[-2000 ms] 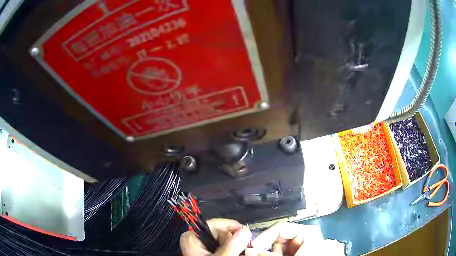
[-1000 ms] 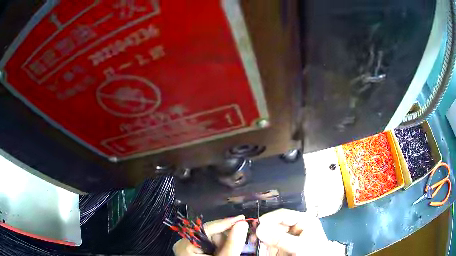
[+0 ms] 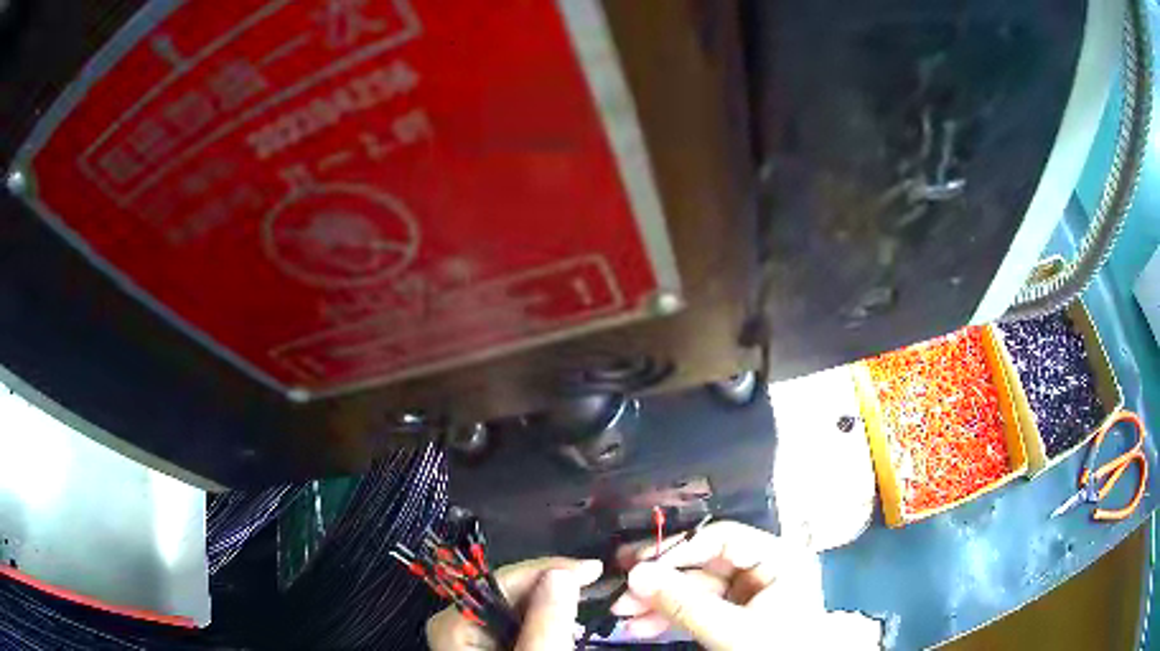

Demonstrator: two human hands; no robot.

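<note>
My left hand (image 3: 541, 605) is at the bottom centre, closed around a bunch of black two-core cables (image 3: 473, 585) with red ends and silvery tips that point up and left. My right hand (image 3: 712, 588) is just to its right, with fingertips closed on one black cable end. From it a red core wire (image 3: 659, 529) stands up and a black core wire (image 3: 690, 534) slants to the upper right. Both lie just in front of the dark crimping die (image 3: 649, 499). Whether these tips carry ferrules is too small to tell.
The crimping press (image 3: 865, 191) with its red warning plate (image 3: 344, 191) fills the upper view. Right are a tray of red ferrules (image 3: 944, 426), a tray of black ferrules (image 3: 1051, 382) and orange-handled snips (image 3: 1114, 481). Left are the cable bundle (image 3: 369, 547) and grey cable rest (image 3: 102, 509).
The red and black core wires at my right fingertips now stand spread apart. The left-hand bunch has shifted slightly left. The view has moved closer to the warning plate since two seconds ago.
</note>
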